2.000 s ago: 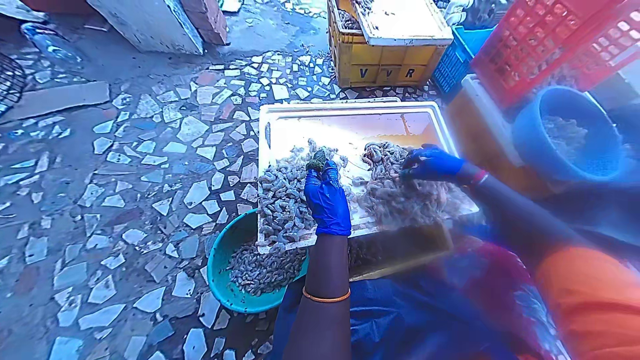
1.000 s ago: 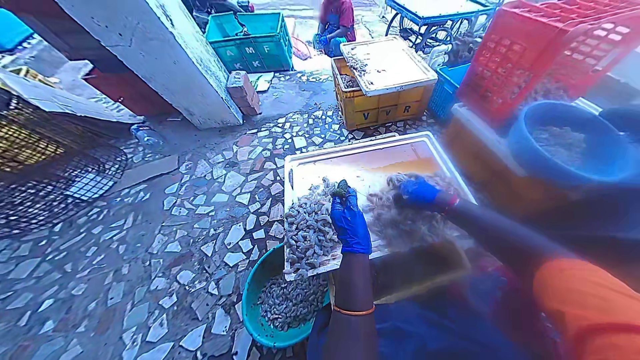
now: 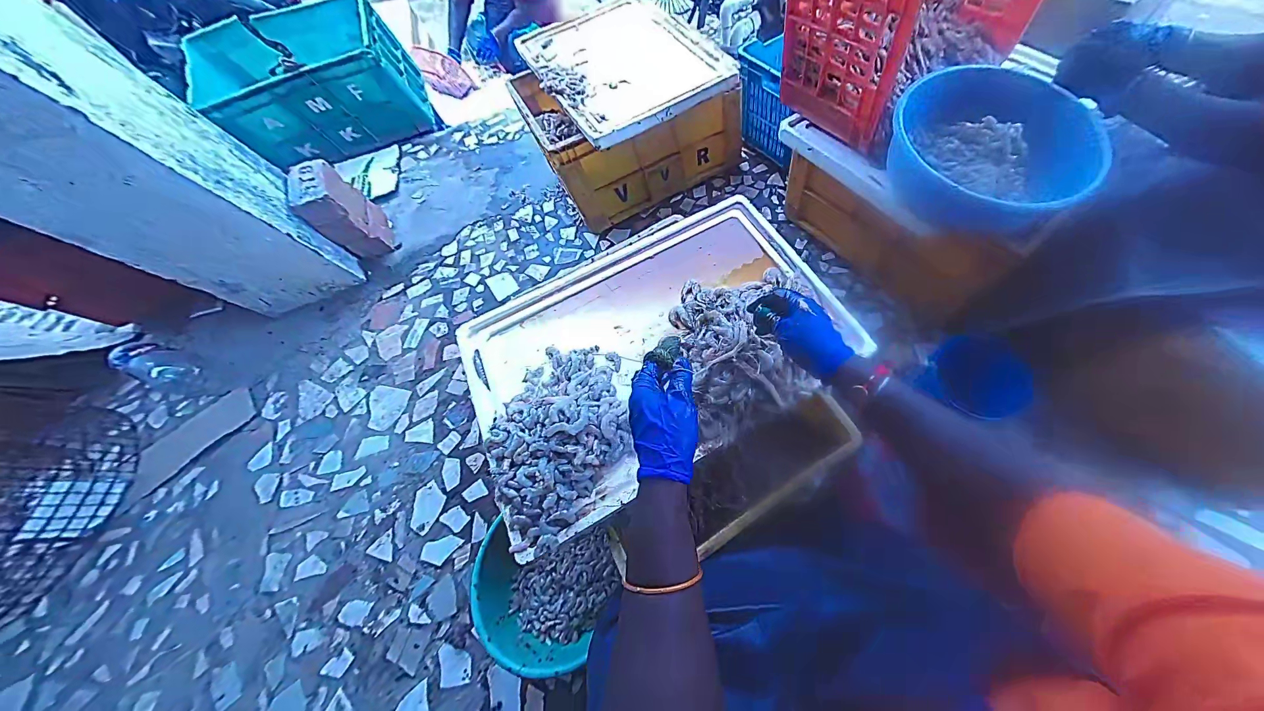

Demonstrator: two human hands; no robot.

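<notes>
A white tray (image 3: 602,296) lies tilted across a yellow crate (image 3: 839,434). On its left part is a heap of peeled shrimp (image 3: 558,434); on its right part is a heap of shrimp that look unpeeled (image 3: 731,346). My left hand (image 3: 664,420), in a blue glove with dark fingertips, is between the heaps with its fingers pinched together; whether a shrimp is in them is too small to tell. My right hand (image 3: 805,331), also gloved, touches the right heap's far right side with bent fingers. A green basin (image 3: 494,602) of shrimp stands under the tray's near left corner.
Beyond the tray is a yellow crate (image 3: 652,188) with a white lid; a teal crate (image 3: 346,109) and bricks (image 3: 341,207) are farther left. At right are a red crate (image 3: 839,59), a blue tub (image 3: 997,148) of shrimp and another person's gloved hand (image 3: 1116,59). Mosaic floor lies left.
My right hand has moved from over the right heap to its far right side. The view has swung, and the other person's hand at the upper right now shows.
</notes>
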